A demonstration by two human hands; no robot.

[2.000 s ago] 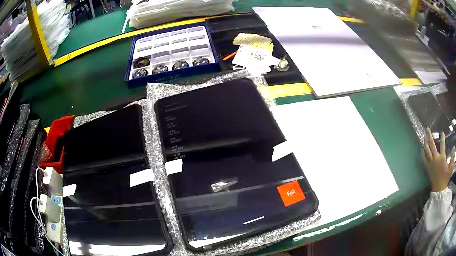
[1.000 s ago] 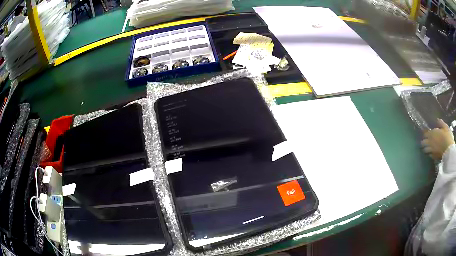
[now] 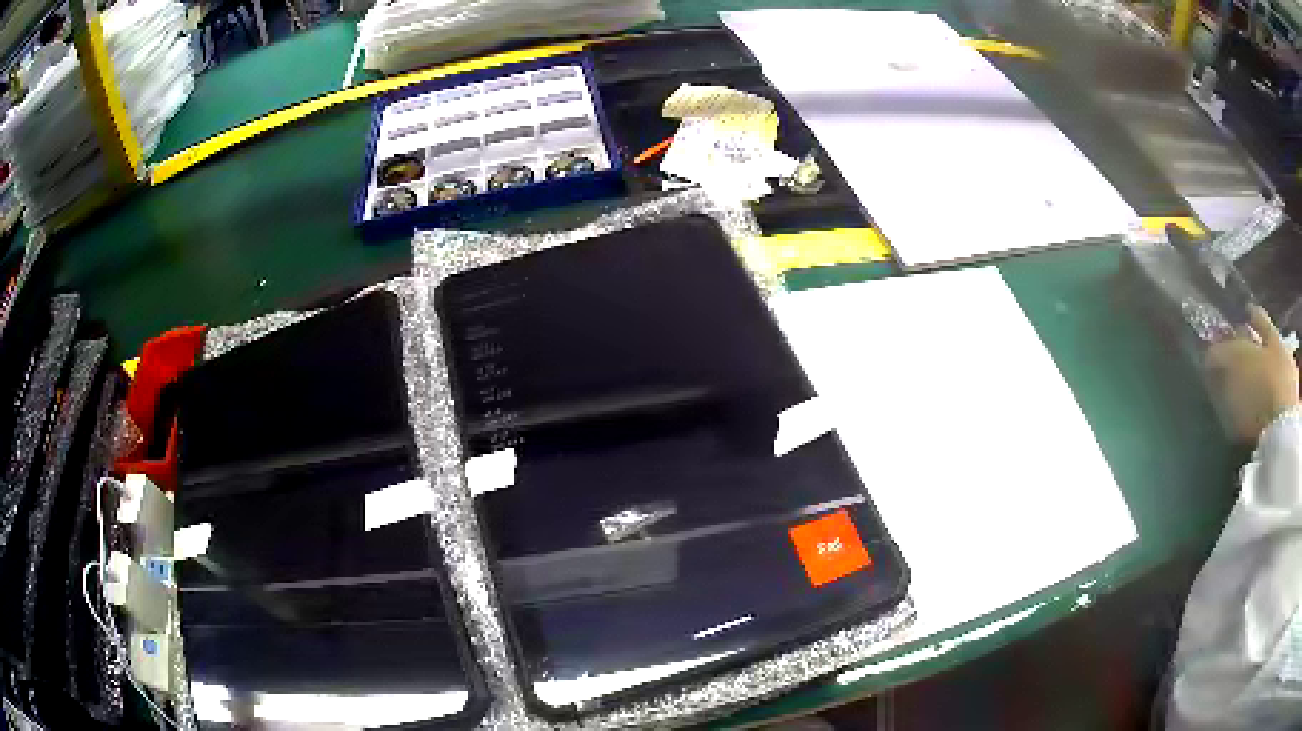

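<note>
Two large dark tablets lie side by side on bubble wrap point(image 3: 441, 429). The left tablet point(image 3: 307, 429) has a dark screen with reflections. The right tablet point(image 3: 614, 371) shows small faint text lines at its upper left and an orange-red square point(image 3: 830, 548) near its lower right corner. White tabs point(image 3: 493, 473) stick to their edges. A small clear, shiny piece point(image 3: 634, 520) lies on the right tablet. Neither of my hands is in view. The hand at the right edge seems to be another person's.
Another person's hand point(image 3: 1248, 374) and pale sleeve touch a wrapped dark item point(image 3: 1197, 279). A blue-rimmed tray point(image 3: 617, 157), crumpled papers point(image 3: 725, 150) and white boards point(image 3: 957, 157) lie behind. A red bin point(image 3: 160, 386), power strip point(image 3: 144, 571) and stacked slabs point(image 3: 64, 500) stand left.
The other person's hand has gone from spread fingers to bent ones on the wrapped item, which has shifted and tilted. The tablets lie as before; the whole view has shifted slightly.
</note>
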